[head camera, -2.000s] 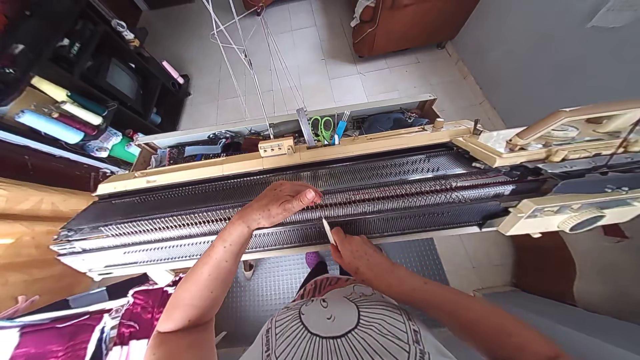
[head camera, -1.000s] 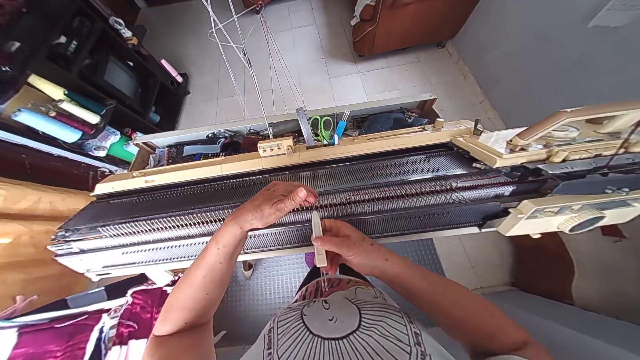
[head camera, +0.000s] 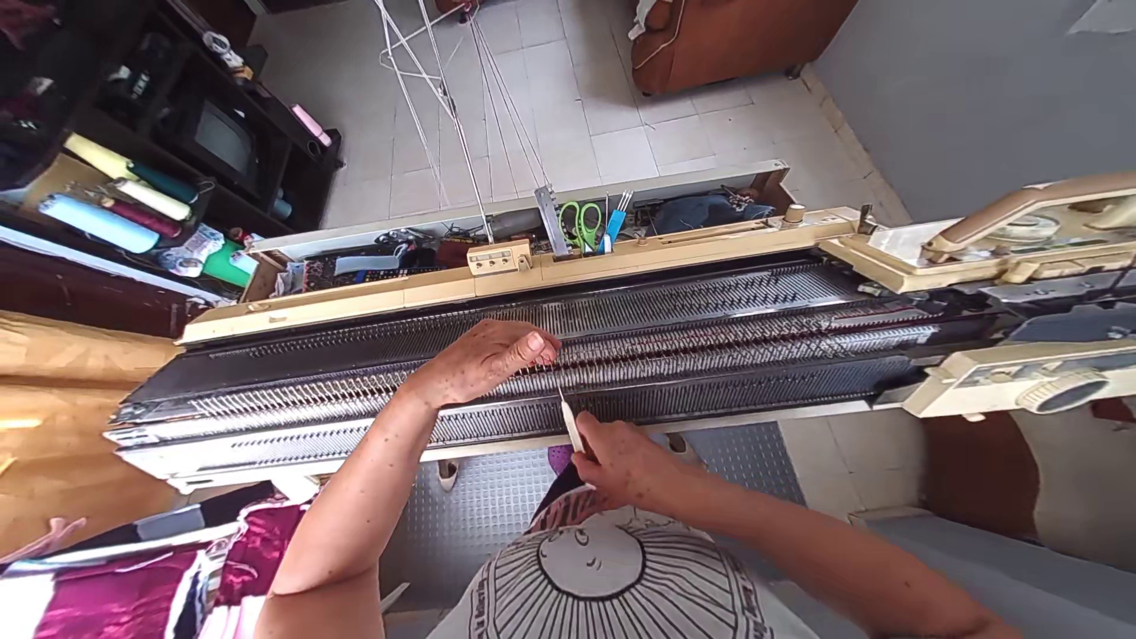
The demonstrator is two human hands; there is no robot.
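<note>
A double-bed knitting machine (head camera: 710,397) stretches across the view, its two rows of needles meeting in the middle. My left hand (head camera: 484,359) lies over the needle rows left of centre, thumb at the fingertips; whether it pinches anything is too small to tell. In my right hand (head camera: 621,457) is a white-handled latch tool (head camera: 572,426), its thin metal end pointing up at the needles beside my left fingertips. Dark reddish yarn shows along the needles to the right. The upper carriage (head camera: 1003,235) and the lower carriage (head camera: 1029,377) rest at the right end.
Behind the beds, a tray (head camera: 373,232) holds green scissors (head camera: 581,224) and blue-handled tools (head camera: 619,219). Strands rise from a yarn mast (head camera: 466,151). Yarn cones (head camera: 98,222) lie on shelves at left. Maroon fabric (head camera: 124,590) hangs at lower left; a brown armchair (head camera: 737,44) stands beyond.
My right hand has shifted with the tool, which stood more upright a second ago and now slants. My left hand has stayed at nearly the same place over the needles.
</note>
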